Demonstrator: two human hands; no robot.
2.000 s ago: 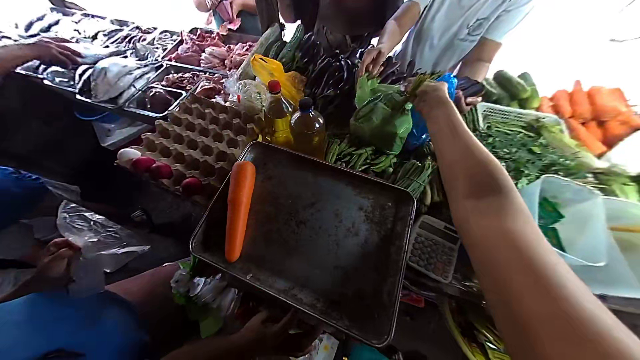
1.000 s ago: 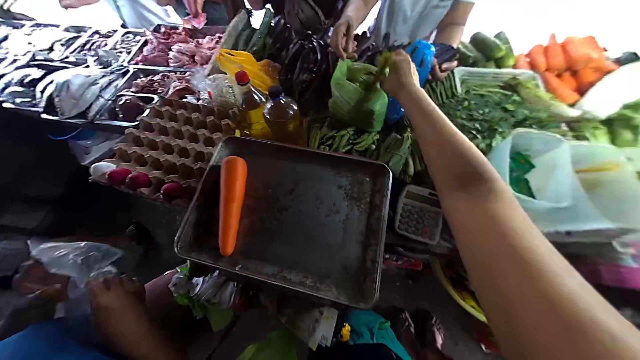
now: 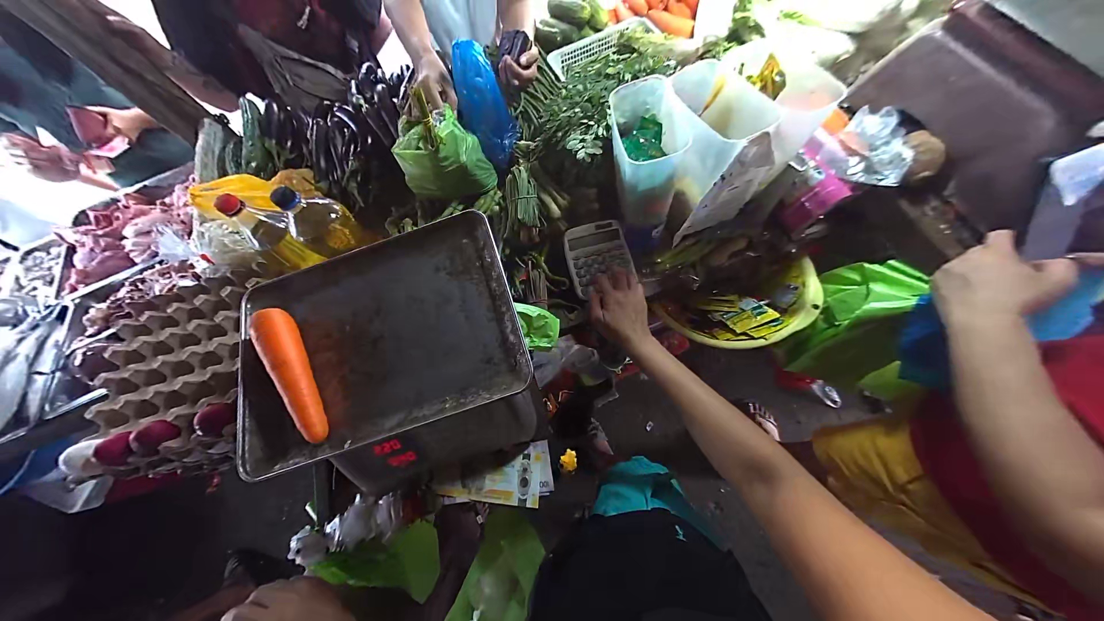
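Note:
My right hand (image 3: 619,306) reaches out with its fingertips on the keys of a grey calculator (image 3: 597,250); it grips nothing. Left of it, an orange carrot (image 3: 291,375) lies in a worn metal tray (image 3: 405,328) on a digital scale (image 3: 431,440) with a lit red display. Banknotes (image 3: 504,479) show below the scale, beside a dark shape in shadow that may be my left hand (image 3: 457,522); its grip cannot be made out. Across the stall, another person's hands hold a green plastic bag (image 3: 444,159) and something dark near a blue bag (image 3: 483,103).
An egg carton (image 3: 168,354) with several red eggs and two oil bottles (image 3: 315,220) stand left of the tray. Eggplants (image 3: 354,129), leafy greens (image 3: 595,103), plastic containers (image 3: 651,147) and a yellow basin (image 3: 806,302) of sachets lie around. Another person's arm (image 3: 1000,302) is at right.
My right hand has left the green bag, which it was touching before, and moved down to the calculator. The other person's hands remain by the bags. The view has swung right.

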